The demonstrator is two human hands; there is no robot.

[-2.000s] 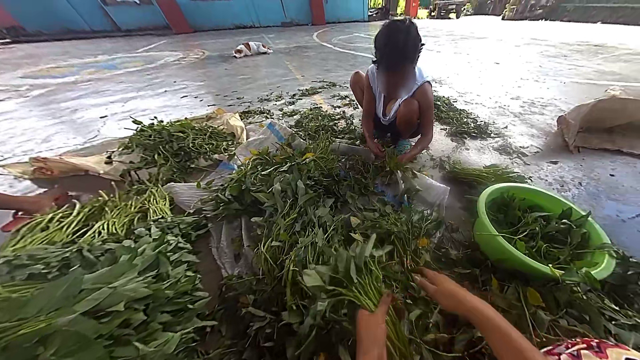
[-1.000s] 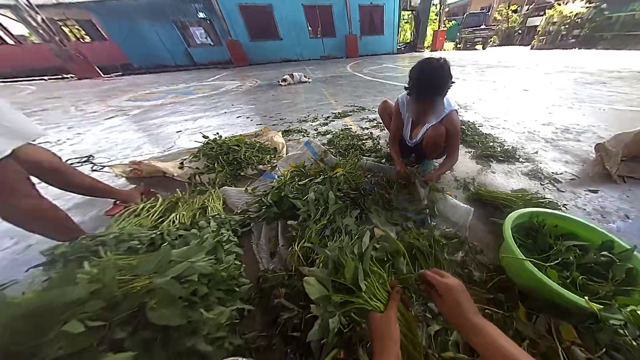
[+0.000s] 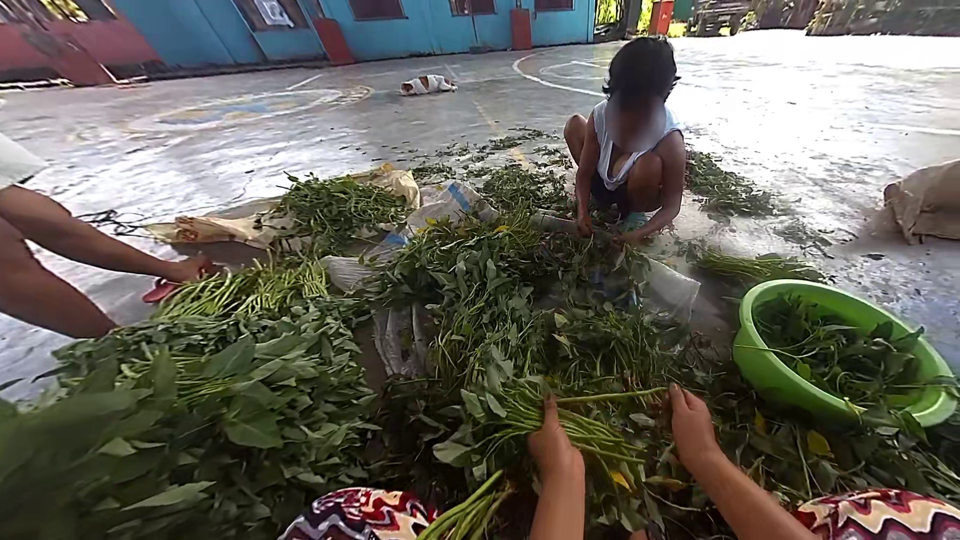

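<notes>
My left hand [image 3: 556, 444] grips a bundle of long green stems [image 3: 525, 416] with leaves, low in the middle of the view. To its right, my right hand [image 3: 691, 424] pinches the end of a single stem [image 3: 611, 397] that stretches level between the two hands. Beneath and beyond them lies a wide heap of leafy greens [image 3: 480, 300], partly on pale plastic sacks [image 3: 401, 341]. Another stem bunch [image 3: 465, 514] rests by my knee.
A green plastic basin [image 3: 750, 352] holding greens stands at right. A person [image 3: 637, 142] squats across the heap. Another person's hand [image 3: 193, 268] touches stems at left, beyond a thick leafy pile [image 3: 247, 405]. A sack [image 3: 926, 201] lies far right.
My hands have moved apart, and a stem now stretches between them. The view has shifted. The person at left has come further into view since two seconds ago.
</notes>
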